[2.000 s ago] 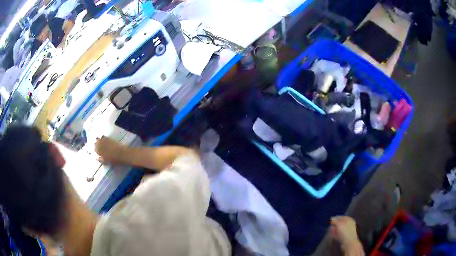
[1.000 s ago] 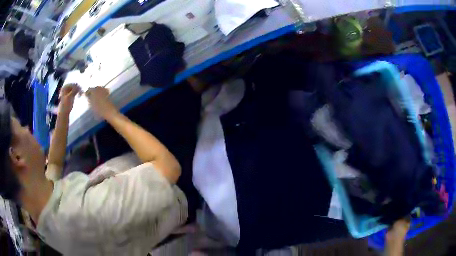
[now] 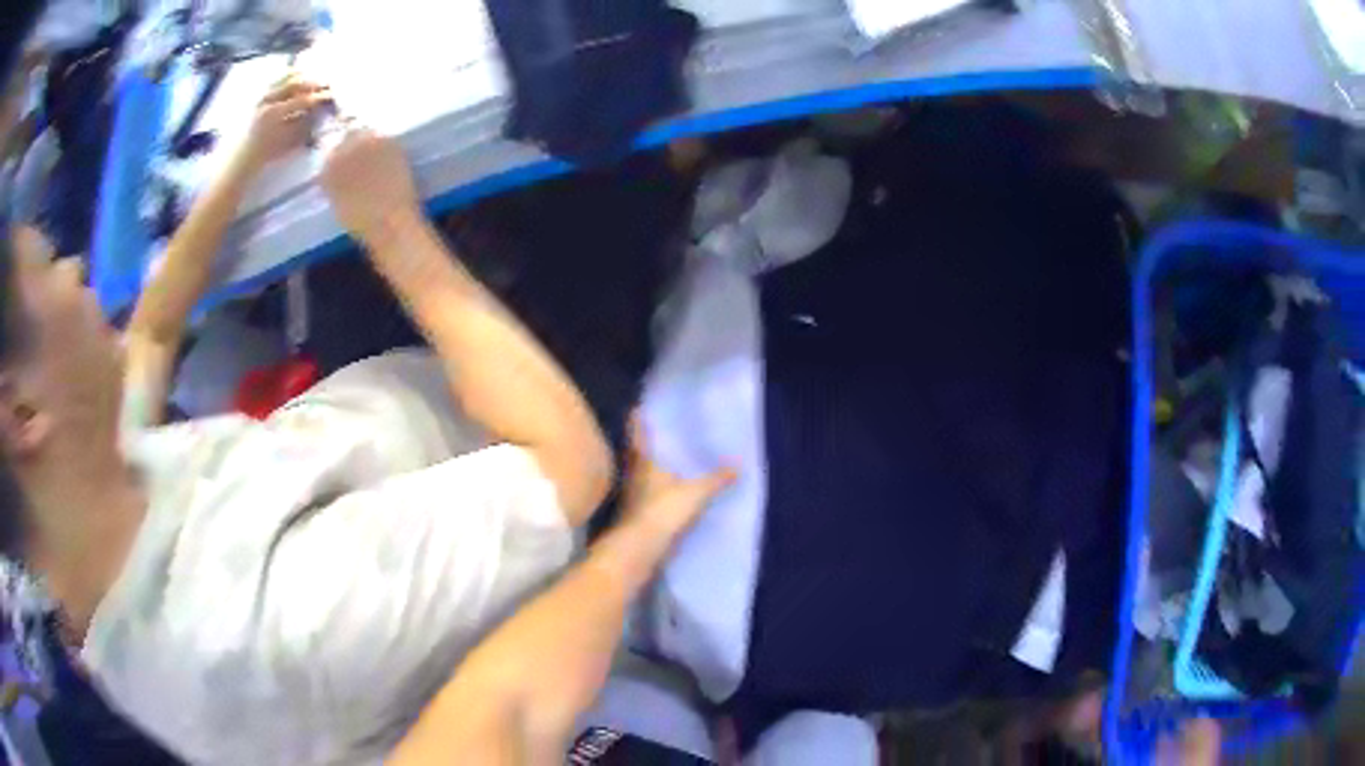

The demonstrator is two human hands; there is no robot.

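A heap of navy garments [image 3: 928, 419] with a long white piece [image 3: 711, 389] along its left side lies in front of me, below the blue-edged table. My left hand [image 3: 674, 501] reaches in from the bottom, its thumb over the white piece; whether its fingers grip the cloth is unclear. My right hand [image 3: 1190, 744] is small, blurred and cut off by the bottom edge, at the near rim of the blue basket [image 3: 1133, 494]. A turquoise basket edge [image 3: 1216, 554] and navy and white pieces show inside the blue basket.
A person in a pale shirt [image 3: 344, 554] sits close on the left, with both hands over the blue-edged table [image 3: 898, 93]. A navy piece [image 3: 591, 75] lies on that table. Something red [image 3: 277, 386] is beyond the person's back. A greenish container stands at the back right.
The view has swung right, then shifted so the navy heap is central. My left hand has come into view at the white piece. The turquoise basket now shows lower inside the blue one.
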